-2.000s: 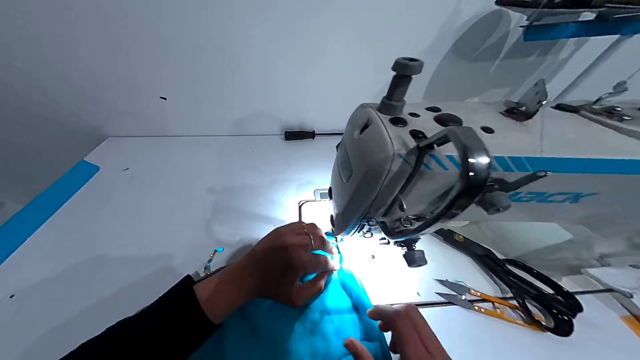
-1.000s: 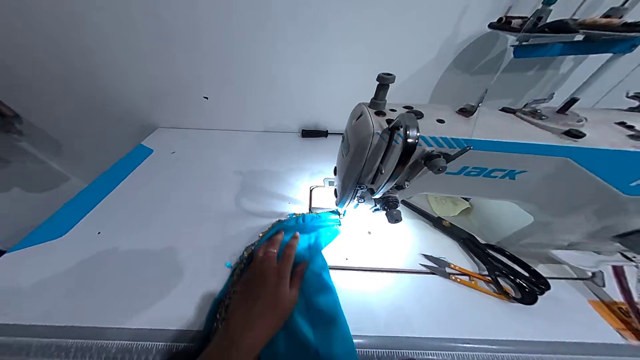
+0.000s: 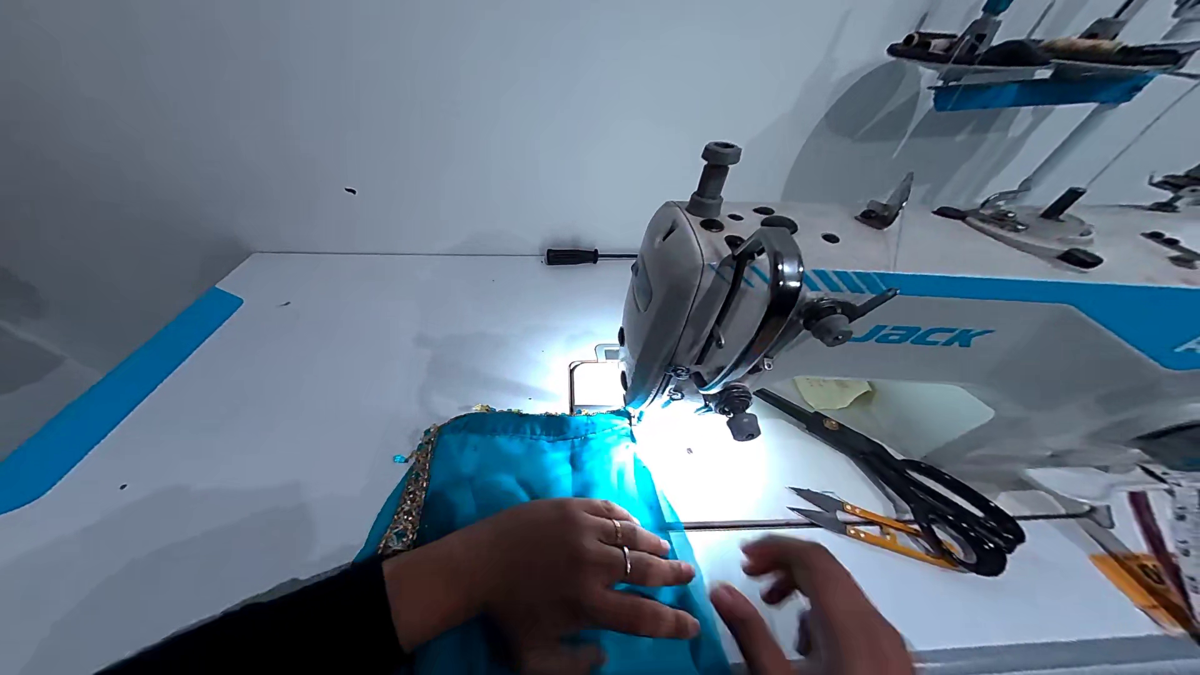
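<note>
A turquoise fabric piece (image 3: 525, 459) with a gold beaded trim (image 3: 410, 497) along its left side lies on the white sewing table. Its upper right corner reaches under the needle area of a Jack industrial sewing machine (image 3: 712, 300), whose lamp lights the cloth brightly. My left hand (image 3: 591, 581), with rings on it, rests flat on the fabric, fingers spread. Just right of the fabric's edge is my right hand (image 3: 806, 609), slightly blurred, thumb and fingers apart, holding nothing visible.
Black-handled shears (image 3: 900, 478) and orange thread snips (image 3: 877, 532) lie right of the needle area. A black-handled screwdriver (image 3: 572, 256) rests at the table's back edge. Thread stand trays (image 3: 1041, 61) stand above the machine. A packet (image 3: 1144, 581) is at the far right.
My left hand has moved from beside the needle onto the lower part of the fabric. The fabric now lies spread flatter. My right hand, out of view one second ago, is back in view.
</note>
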